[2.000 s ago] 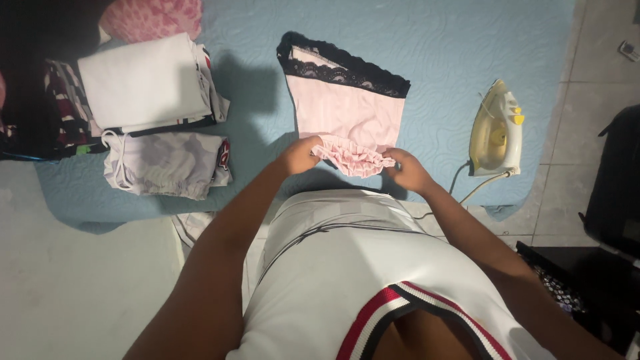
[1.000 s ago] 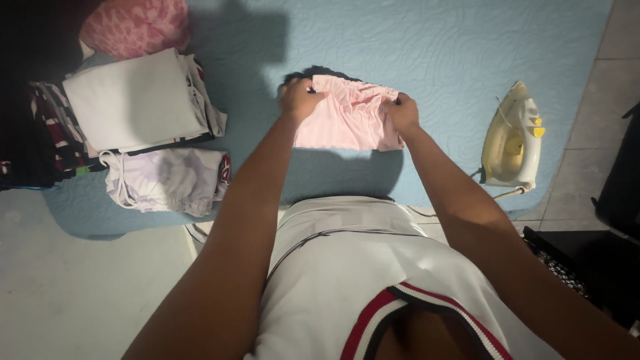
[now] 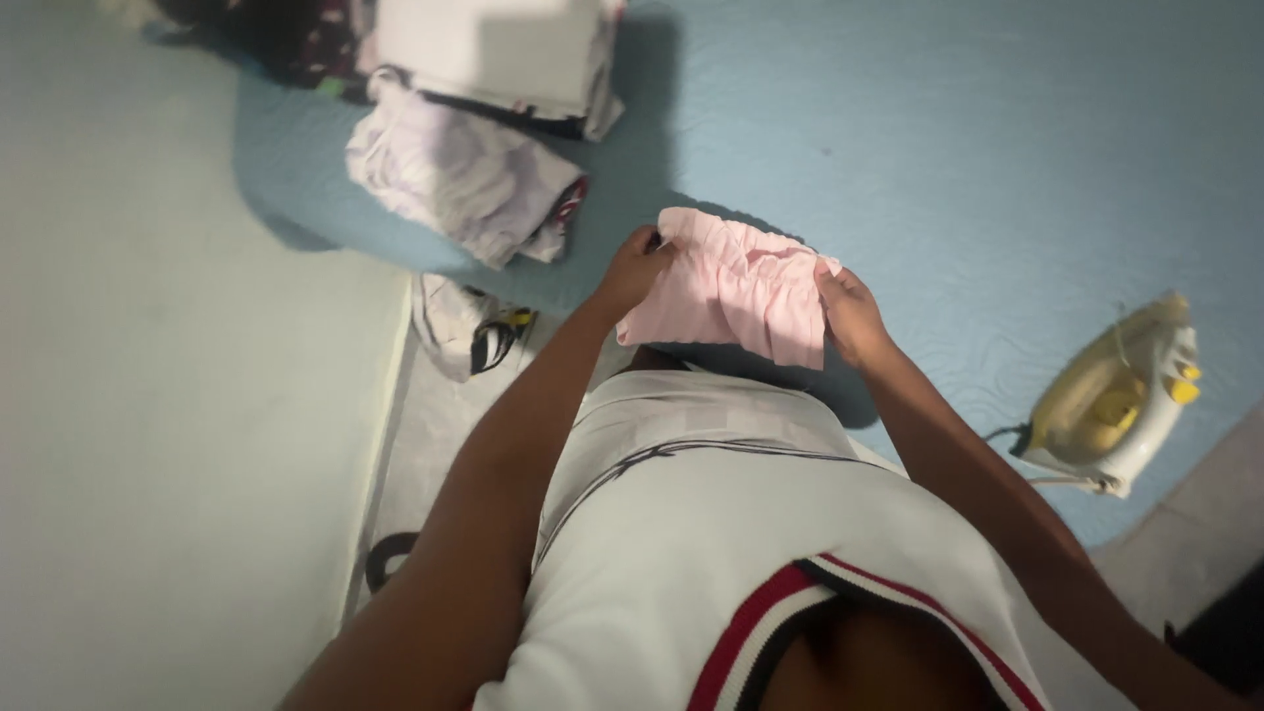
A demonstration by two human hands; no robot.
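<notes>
A folded pink garment point(image 3: 736, 291) with a gathered edge is held between my two hands above the near edge of the blue covered surface. My left hand point(image 3: 637, 272) grips its upper left corner, and my right hand point(image 3: 851, 306) pinches its right side near the top. The black lace seen before is hidden. To the right, a yellow and white clothes iron point(image 3: 1116, 400) rests on the blue cover point(image 3: 938, 178).
A stack of folded white clothes point(image 3: 494, 49) lies at the upper left, with a folded pale lilac garment point(image 3: 464, 173) beside it. Dark patterned cloth point(image 3: 296, 44) is farther left. A pale wall point(image 3: 188, 395) borders the left side. Something white and black point(image 3: 459, 326) is on the floor.
The pink garment lay spread with its black lace edge showing; its gathered edge was then brought over the lace. My hands now hold it folded, nearer my body. The view has turned.
</notes>
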